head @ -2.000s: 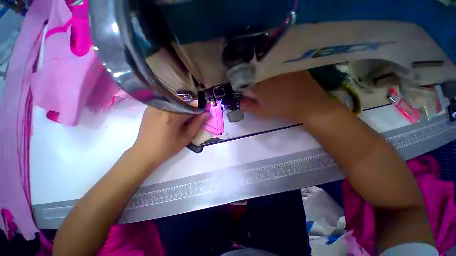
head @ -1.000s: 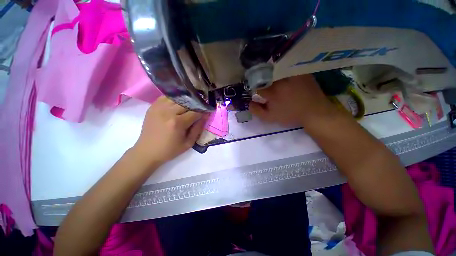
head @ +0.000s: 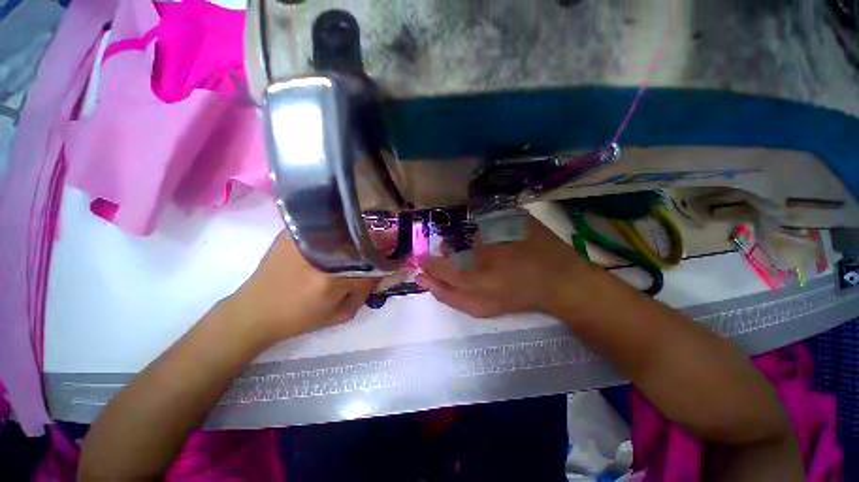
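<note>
A small pink piece [head: 419, 247] lies under the lit presser foot [head: 405, 224] of the white and blue sewing machine [head: 565, 56]. My left hand [head: 316, 294] is at its left, fingers bent, fingertips partly behind the chrome guard. My right hand [head: 490, 280] is at its right, with thumb and finger pinched at the near end of the piece. The two hands nearly meet in front of the needle. Whether my left fingers grip the piece is hidden.
Scissors with green and yellow handles [head: 650, 235] lie right of my right hand. A small red and white packet [head: 758, 254] is farther right. Pale pink strips [head: 38, 207] hang at the left; pale pink fabric [head: 179, 151] lies behind. Magenta fabric [head: 791, 386] is below right.
My right hand has moved left and nearer to me, to the near end of the pink piece. My left hand has shifted slightly nearer. The view has tilted, showing more machine top and the scissor handles.
</note>
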